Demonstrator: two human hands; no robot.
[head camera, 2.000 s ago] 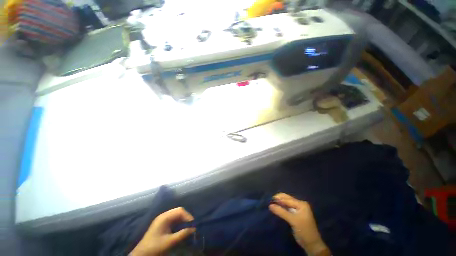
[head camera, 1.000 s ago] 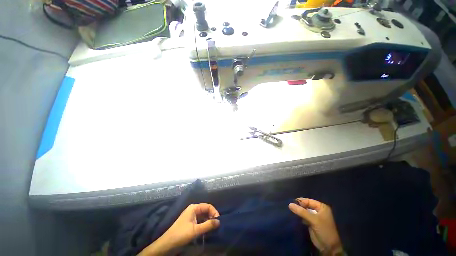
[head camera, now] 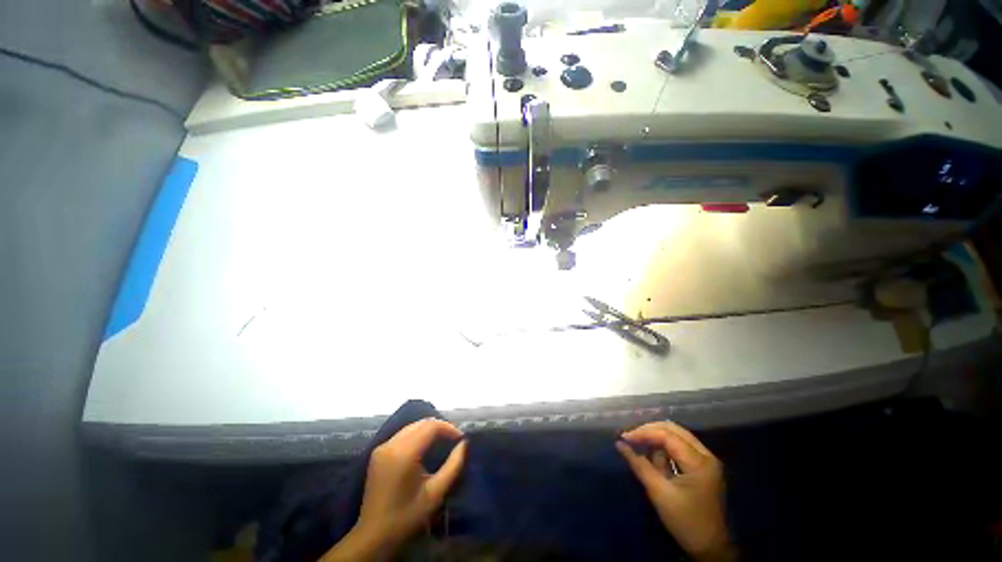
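Observation:
Dark navy cloth (head camera: 527,483) hangs at the front edge of the white machine table (head camera: 275,373), its folds blending into shadow. My left hand (head camera: 415,478) pinches the cloth's edge between thumb and forefinger. My right hand (head camera: 683,481) pinches the same edge further right, and a small pale bit shows among its fingers. The edge between the two hands is stretched roughly level. Metal thread snips (head camera: 628,326) lie on the table below the machine arm, beyond my hands.
The white sewing machine (head camera: 703,121) with a blue stripe stands across the back right. A green-grey pouch (head camera: 324,53) lies behind at the left, near a small white block (head camera: 376,107). Loose thread bits lie on the table. A dark box (head camera: 950,288) sits at the right end.
The camera view has shifted, so the machine appears further right. Both hands have come closer to the table edge and nearer each other, still pinching the cloth. The snips have stayed on the table.

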